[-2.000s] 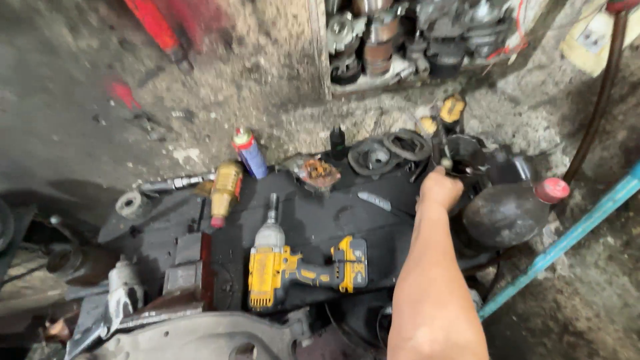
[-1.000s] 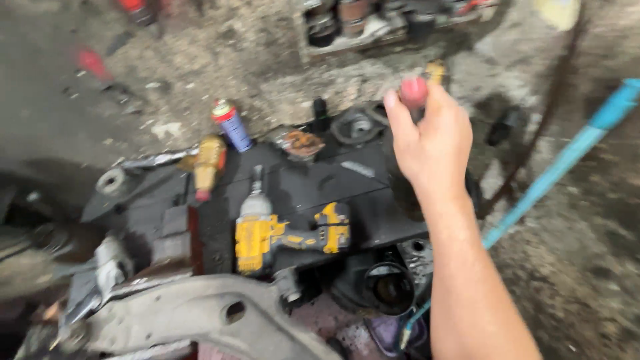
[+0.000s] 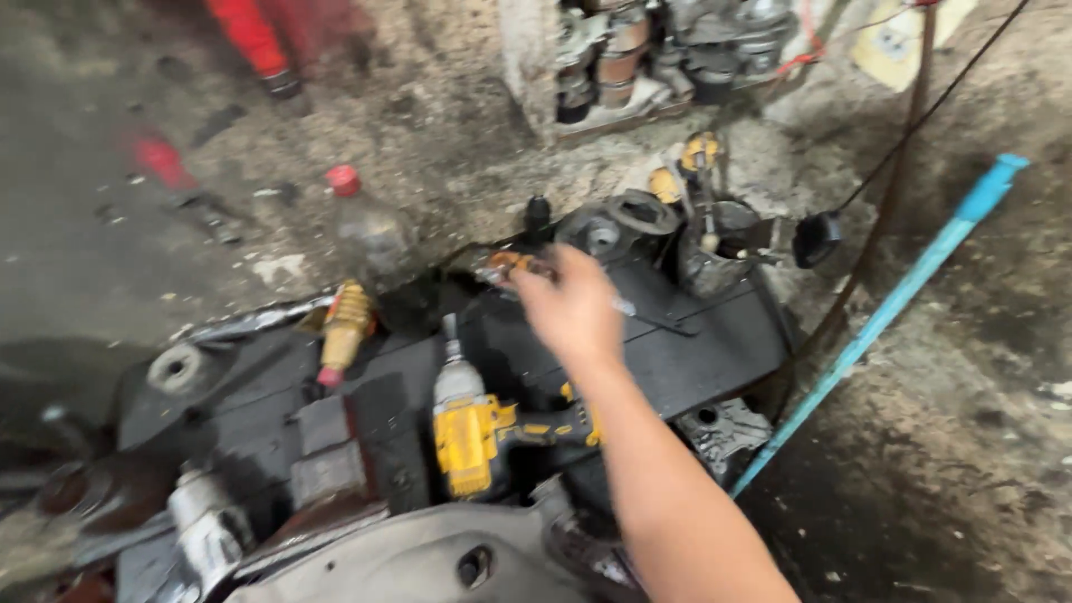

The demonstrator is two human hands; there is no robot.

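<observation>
My right hand (image 3: 574, 310) reaches in from the lower right over a dark bench top (image 3: 703, 352), its fingers blurred and apart, with nothing visible in them. It is beside a small orange item in clear plastic (image 3: 507, 266); whether it touches this I cannot tell. A clear plastic bottle with a red cap (image 3: 373, 230) stands at the bench's back edge, left of the hand. Below the hand lies a yellow and black cordless impact wrench (image 3: 469, 435), its handle partly behind my forearm. A yellowish tool with a red tip (image 3: 345, 331) lies farther left. My left hand is out of view.
Black round parts (image 3: 603, 234) and a container of tools (image 3: 712, 260) sit at the bench's back right. A blue pole (image 3: 888, 318) leans at the right. A vise (image 3: 331, 452) and a large grey metal part (image 3: 402, 561) occupy the front. Stacked metal parts (image 3: 615, 63) fill a shelf above.
The red-capped bottle stood at the right two seconds ago and now stands left of my hand. My right hand has moved left, away from the tool container. The blue spray can is no longer visible.
</observation>
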